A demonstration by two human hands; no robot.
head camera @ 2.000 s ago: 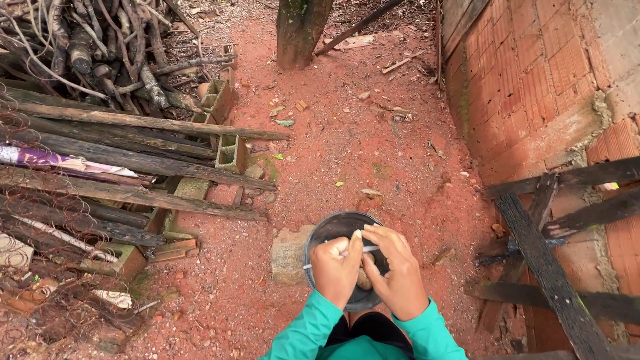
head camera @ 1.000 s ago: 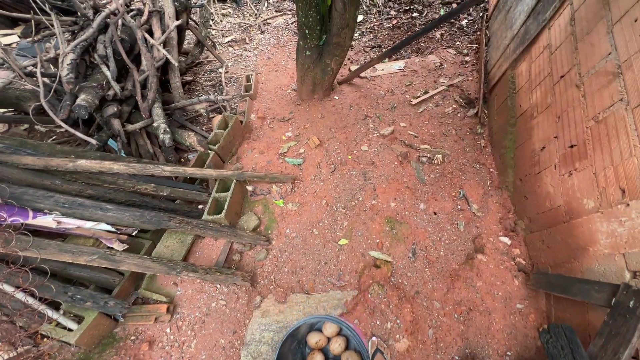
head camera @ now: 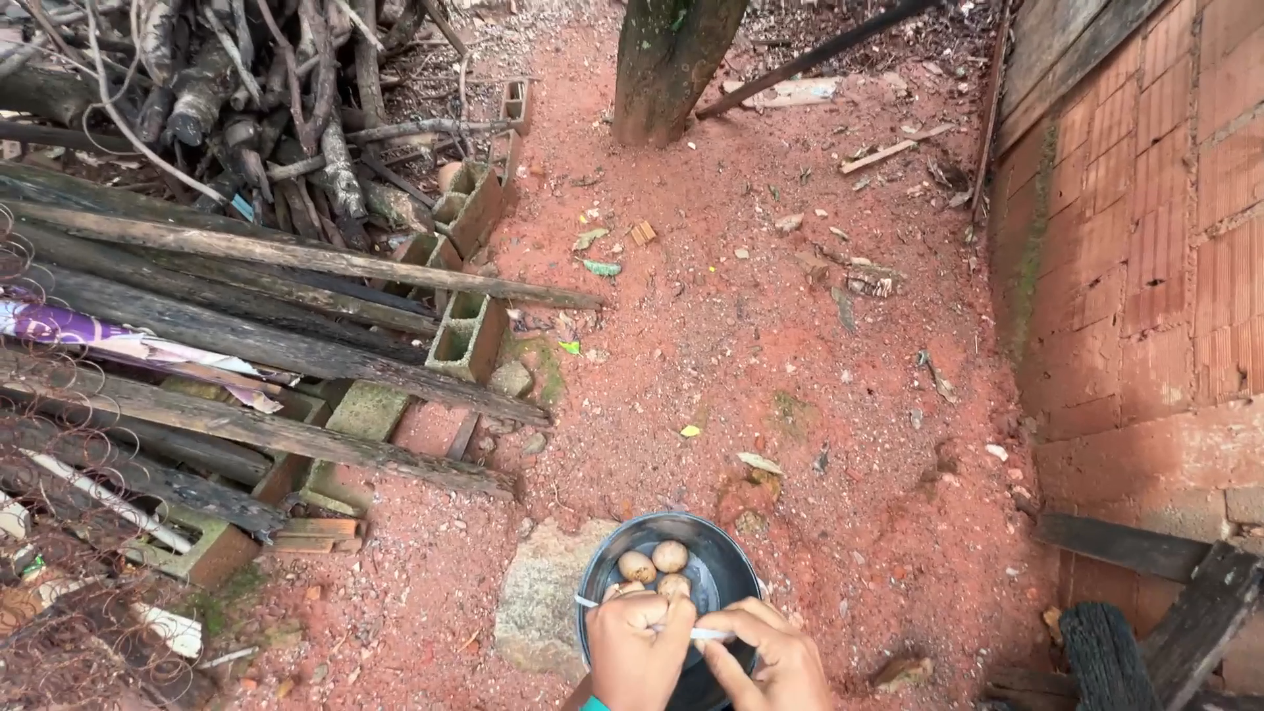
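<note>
A round dark metal pot [head camera: 726, 558] with several brown, egg-like round items [head camera: 670, 557] inside is at the bottom centre. Over its near half, my left hand [head camera: 642, 642] is closed on a thin whitish strip or handle [head camera: 709, 633] that crosses the pot. My right hand [head camera: 770, 652] pinches the same whitish piece farther right, with thumb and forefinger. Whether that piece is the pot's handle, I cannot tell. The fingers hide part of the pot's contents and near rim.
A flat stone [head camera: 548, 592] lies left of the pot. Wooden beams [head camera: 296, 346] rest over concrete blocks [head camera: 469, 336] at left, below piled branches [head camera: 286, 109]. A tree trunk [head camera: 676, 69] stands ahead. At right are a brick wall [head camera: 1145, 286] and dark boards [head camera: 1126, 548].
Both hands, out of view one second ago, are over the pot again. The pot shows more fully than it did then, as the view has shifted.
</note>
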